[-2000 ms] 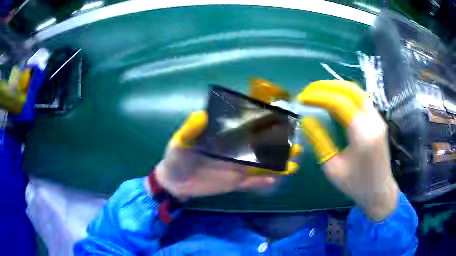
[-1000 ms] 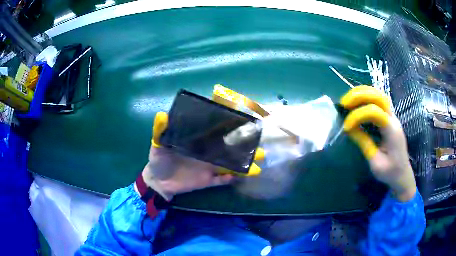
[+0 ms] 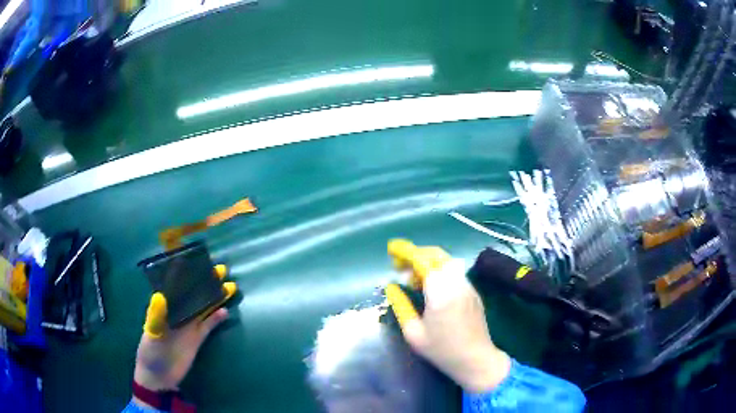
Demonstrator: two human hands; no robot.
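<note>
My left hand (image 3: 173,343), with yellow finger cots and a dark red wrist band, holds a dark LCD panel (image 3: 187,282) at the left. An orange flex cable (image 3: 216,221) sticks out from the panel's far edge. My right hand (image 3: 440,310), also in yellow finger cots, is at the centre right with thumb and fingers curved. It is at the right edge of a whitish clear film (image 3: 351,355) low in the middle. A small dark piece shows near the fingertips; whether they grip it or the film is unclear.
Clear blister trays (image 3: 597,210) with orange-tailed panels stand at the right. White strips (image 3: 542,211) and a black handheld tool (image 3: 510,273) lie beside them. Black frames (image 3: 73,282) and a blue bin (image 3: 32,294) are at the left. A white edge (image 3: 323,125) crosses behind.
The view has shifted to show more of the far side. The panel is now farther left in my left hand. The whitish film, earlier between my hands beside the panel, is now low on the bench.
</note>
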